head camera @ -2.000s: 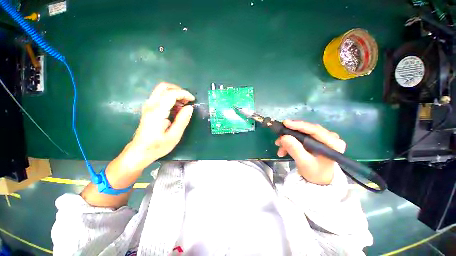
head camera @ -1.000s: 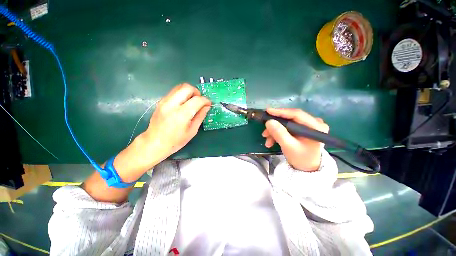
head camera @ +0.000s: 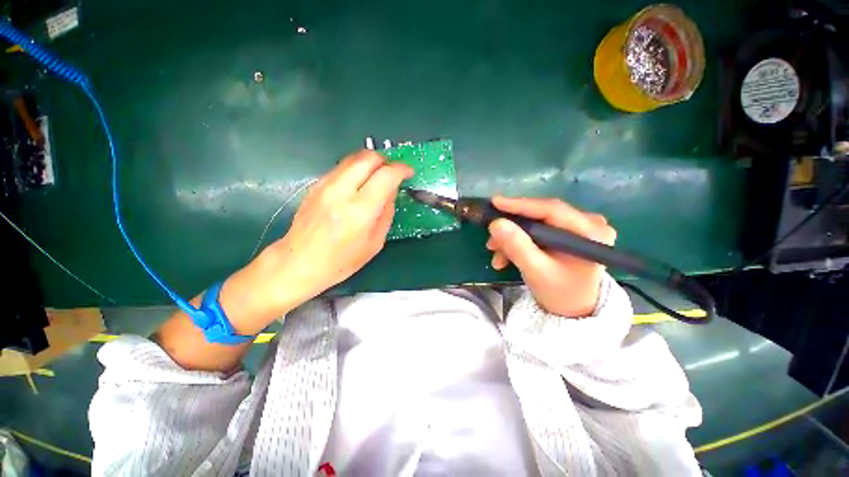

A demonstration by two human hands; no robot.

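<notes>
The bright green circuit board [head camera: 436, 166] lies flat on the dark green mat, small stubs sticking out past its far edge. My left hand [head camera: 344, 219] covers the board's left part, its fingertips pinched over it. Thin solder wire [head camera: 279, 211] curves from behind this hand toward the wrist; its end at the fingertips is hidden. My right hand [head camera: 554, 252] is closed on the black soldering iron [head camera: 559, 240], whose tip points left over the board's middle, close to my left fingertips. Whether the tip touches the board is unclear.
The yellow tub with silvery wire wool [head camera: 614, 70] stands at the back right. A black fan box with a round pale label [head camera: 770, 90] is at the far right. A blue cord [head camera: 114, 186] runs to the blue strap [head camera: 220, 317] on my left wrist. Small specks lie on the mat [head camera: 205, 121].
My left hand has moved right, from beside the board to over its left part. The iron's tip has shifted left over the board. The view has shifted slightly.
</notes>
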